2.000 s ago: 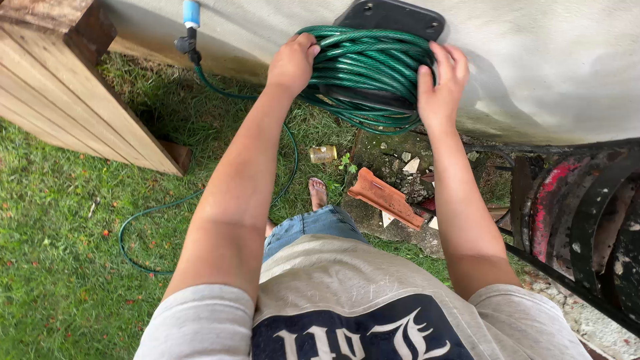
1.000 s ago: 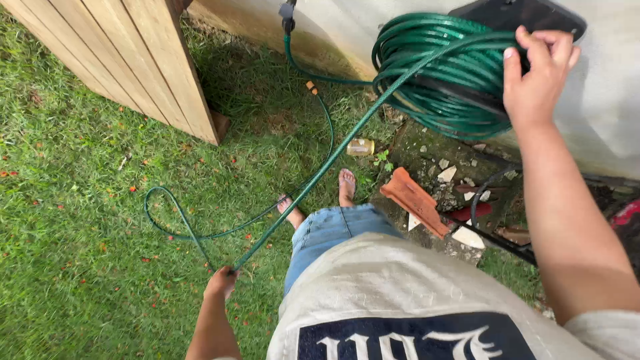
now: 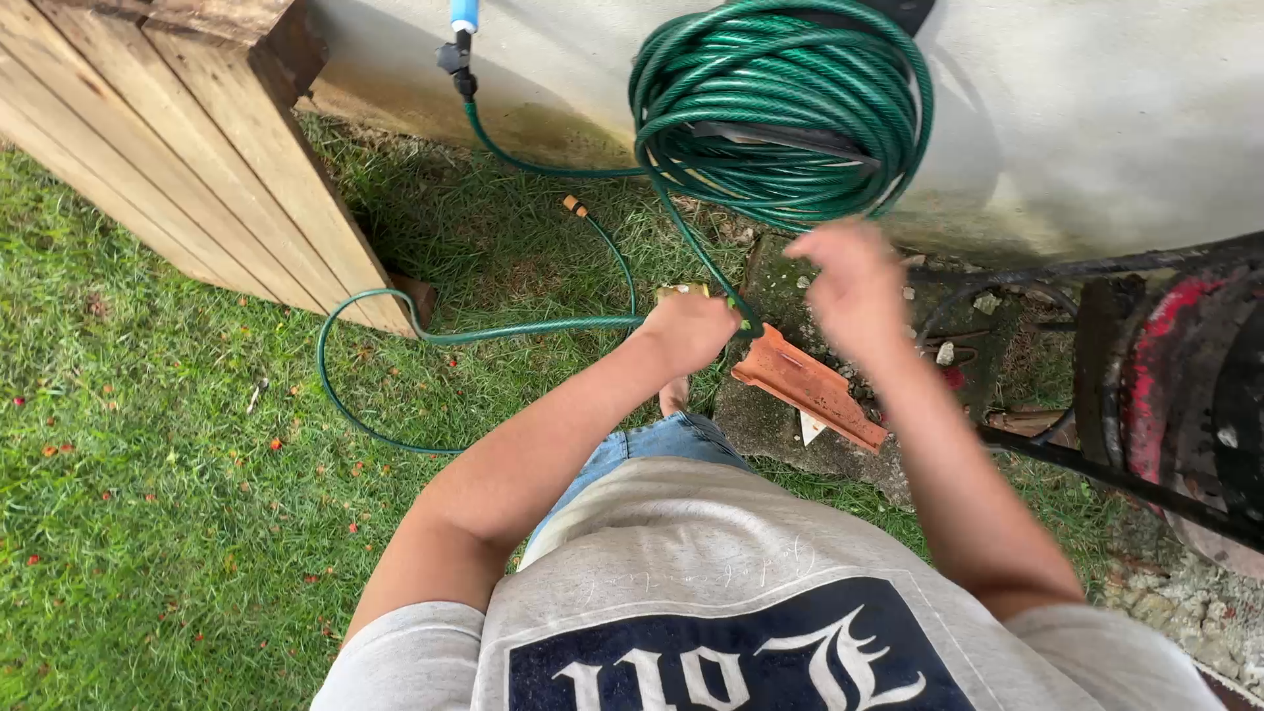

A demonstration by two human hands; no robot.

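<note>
A green garden hose hangs in a thick coil on a dark wall holder. My left hand is closed around the loose stretch of hose below the coil. From that hand the hose runs left over the grass into a loop, and its free end has an orange connector lying on the grass. My right hand, blurred by motion, is just below the coil with its fingers partly bent; whether it touches any hose cannot be told. Another stretch of hose links the coil to a black tap fitting with a blue part.
Wooden boards stand at the upper left. An orange broken clay tile lies on a stone slab near my feet, among rubble. At the right is a dark round object with red paint beside black bars. The pale wall rises behind the coil.
My left hand, low at the left with the hose pulled taut a second ago, has come in below the coil. My right hand has left the wall holder and moved down.
</note>
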